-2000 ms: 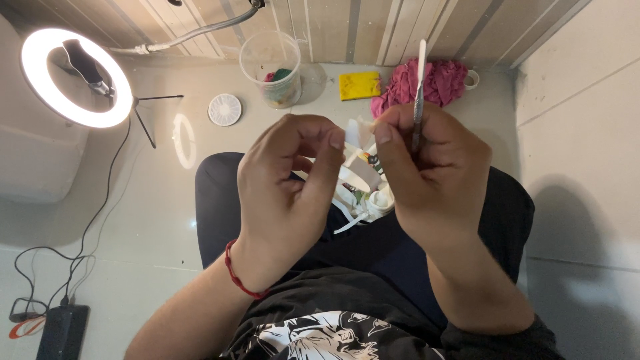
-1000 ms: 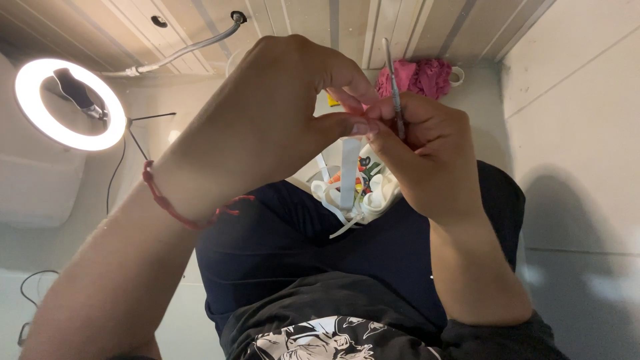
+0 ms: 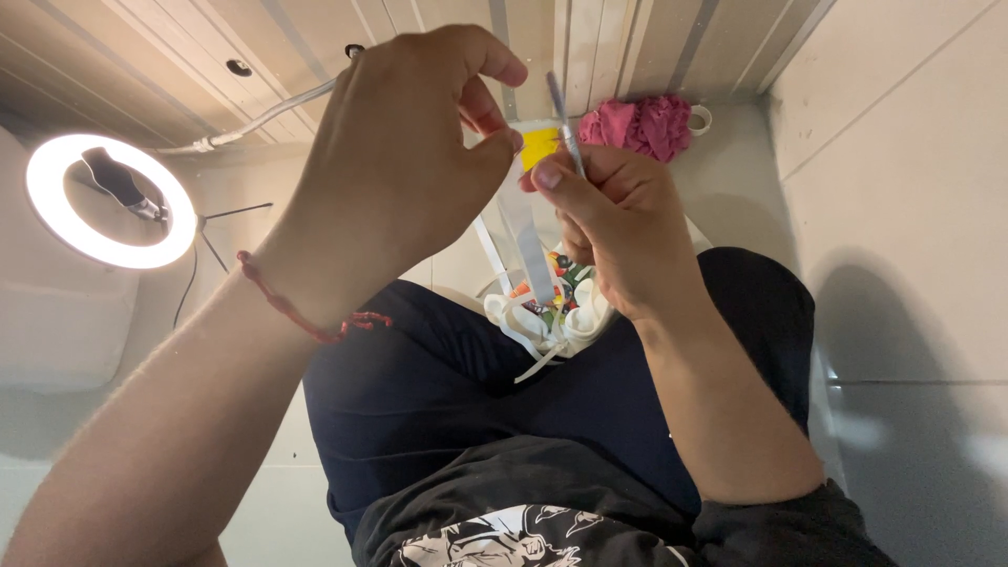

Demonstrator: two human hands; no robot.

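Observation:
My left hand [image 3: 425, 150] is raised palm down, its thumb and fingers bent beside a translucent whitish strip [image 3: 529, 244] that hangs between my hands; whether they pinch it cannot be told. My right hand [image 3: 610, 213] holds a slim metal-handled tool [image 3: 568, 126], possibly a scalpel, upright between thumb and fingers. The right fingertips are close to the strip's top. Below, between my legs, lies a white bundle with strips [image 3: 587, 315], around colourful printed material [image 3: 555, 283]. Small details at the fingertips are hidden.
A lit ring lamp [image 3: 47, 197] on a tripod stands at the left. Beyond my hands are a yellow object [image 3: 539, 148], crumpled pink cloth [image 3: 636, 126] and a small white ring [image 3: 699, 119]. A hose [image 3: 260, 120] runs along the panelled surface.
My left hand has moved up from beside the right hand, and its fingers have spread. The hanging strip shows at greater length than two seconds ago. The tool stays in my right hand.

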